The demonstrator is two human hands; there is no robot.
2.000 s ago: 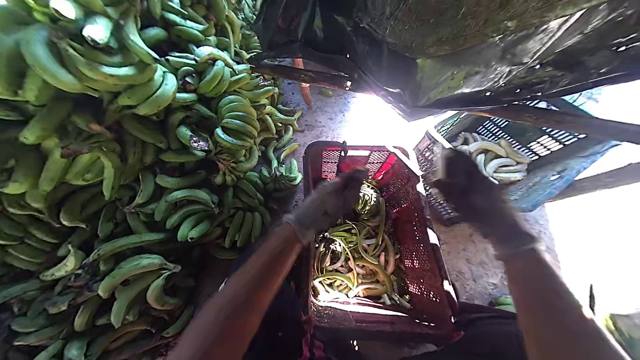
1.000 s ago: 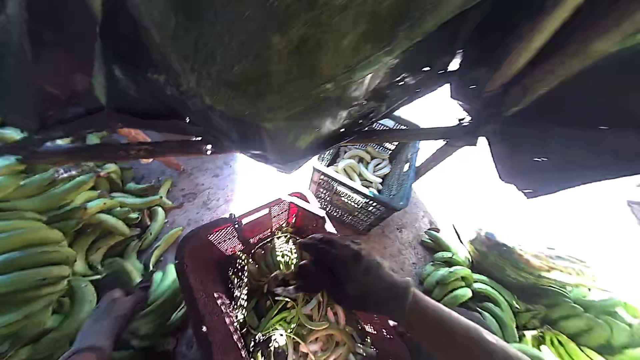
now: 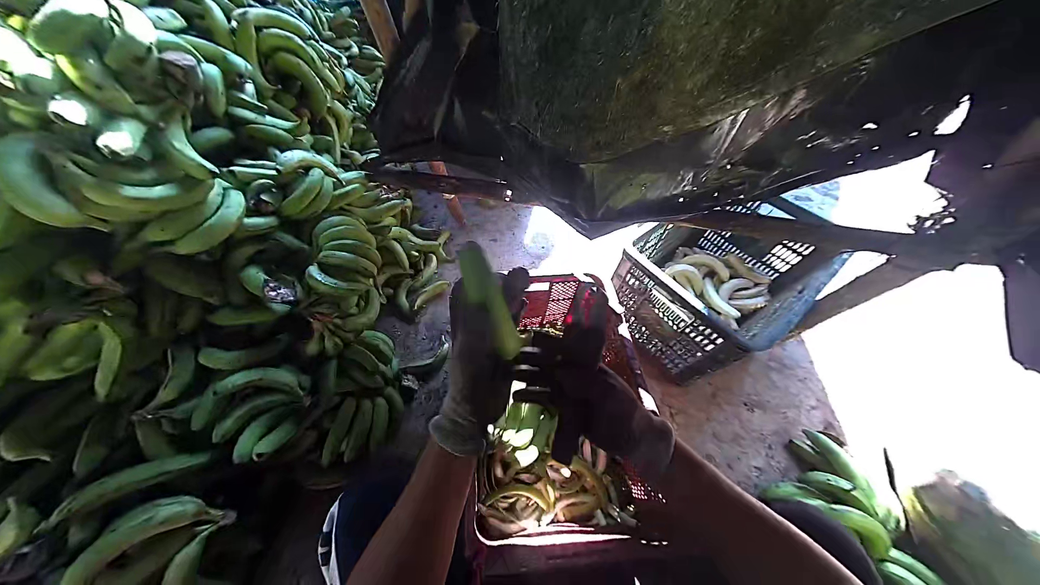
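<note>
A green banana (image 3: 487,305) is held upright in my gloved left hand (image 3: 479,366), above the red plastic crate (image 3: 561,561). My gloved right hand (image 3: 597,390) is close against the left one, its fingers at the fruit; shadow hides whether it holds a tool. Below the hands, banana peels (image 3: 552,496) lie in the crate, with green pieces near its middle.
A large heap of green bananas (image 3: 268,187) fills the left side. Behind on the right stands a dark plastic crate (image 3: 691,325) with peeled bananas (image 3: 719,280). More green bananas (image 3: 845,496) lie at lower right. A dark sheet (image 3: 650,106) hangs low overhead.
My left hand has moved from the green bananas at left to above the red crate and now holds a green banana. Both hands are together. The view has swung left.
</note>
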